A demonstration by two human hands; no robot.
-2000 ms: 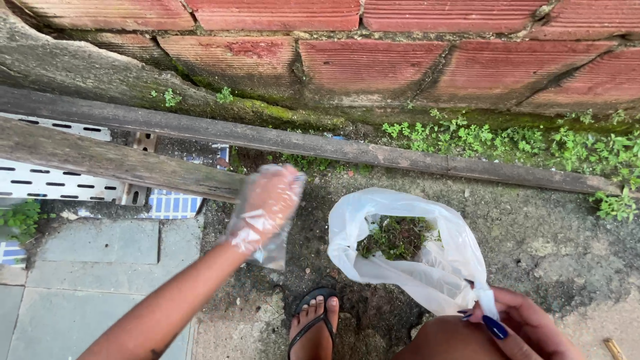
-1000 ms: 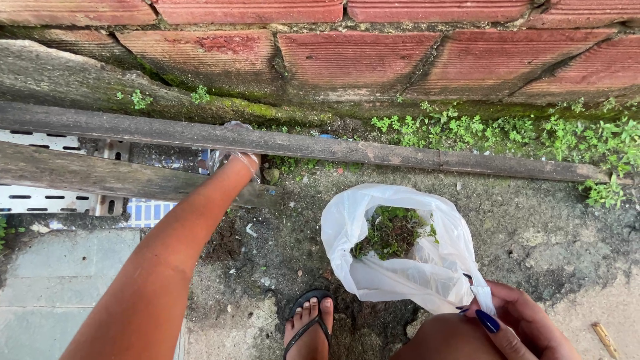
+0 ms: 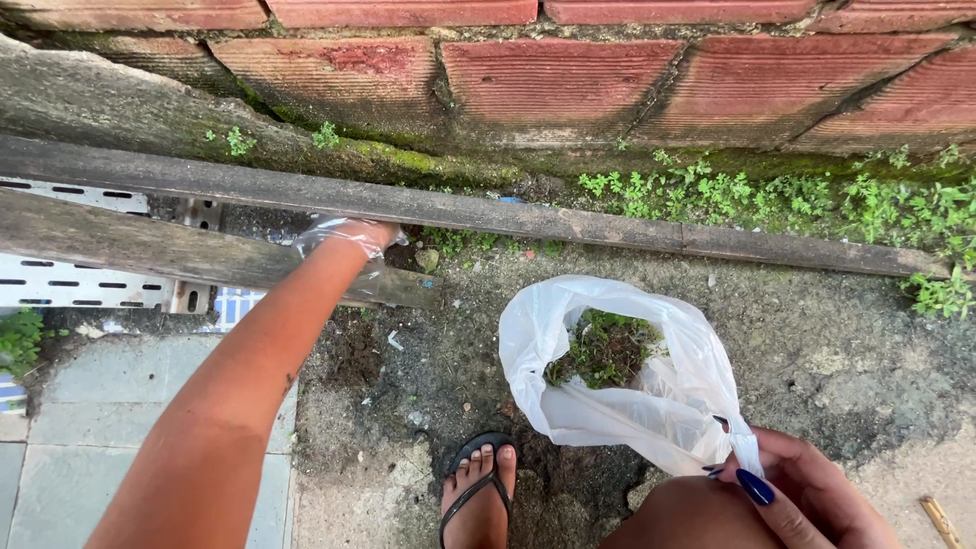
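My left hand (image 3: 366, 232), in a clear plastic glove, reaches down into the gap between two weathered wooden boards; its fingers are hidden under the upper board (image 3: 457, 211). The end of the lower board (image 3: 408, 288) lies beneath my wrist. At the lower right, my right hand (image 3: 785, 488), bare with dark blue nails, pinches the handle of a white plastic bag (image 3: 526, 351). The bag stands with its mouth wide and holds pulled weeds (image 3: 606, 351) with some roots or soil.
A red hollow-brick wall (image 3: 564, 91) runs along the top. Small green weeds (image 3: 801, 194) grow at its foot. White perforated metal (image 3: 84, 286) lies under the boards at left, beside grey floor tiles (image 3: 99, 427). My sandalled foot (image 3: 480, 496) is on the rough concrete.
My left hand has gone from above the end of the lower board into the gap between the boards. My right hand keeps its hold on the bag.
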